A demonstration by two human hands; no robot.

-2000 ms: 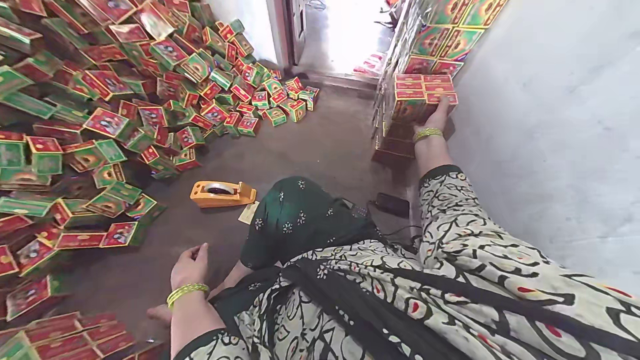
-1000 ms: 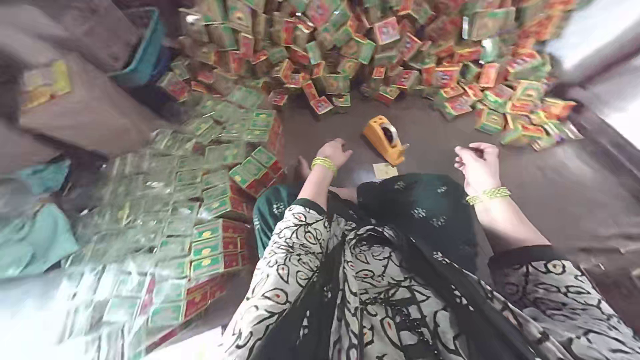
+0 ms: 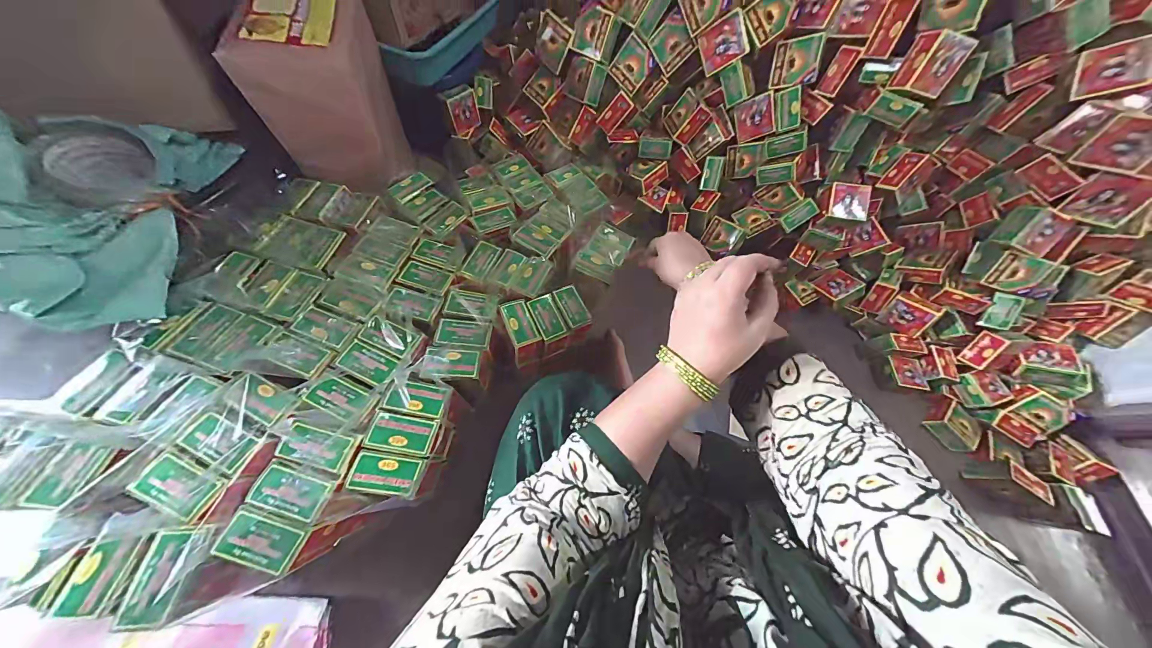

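Both forearms cross in front of me, each wrist wearing yellow-green bangles. Nearest the camera is my left hand (image 3: 724, 310), its fingers bent; no object shows in it, though its palm side is turned away. Farther out, partly behind it, my right hand (image 3: 677, 258) points left, close to a plastic-wrapped pack of green-topped small boxes (image 3: 605, 252). Its fingertips are blurred, and whether they touch anything is unclear. A short row of unwrapped small boxes (image 3: 545, 317) stands on the floor left of my hands.
Many wrapped packs of boxes (image 3: 310, 337) cover the left floor. Loose red and green boxes (image 3: 909, 171) lie heaped ahead and right. A tall brown carton (image 3: 319, 99), a teal tub (image 3: 432, 63) and green cloth (image 3: 99, 261) are at the upper left.
My right hand has come off the box stack by the wall, then crossed leftward behind my left hand. The view has swung far left. The orange tape dispenser seen earlier is not visible.
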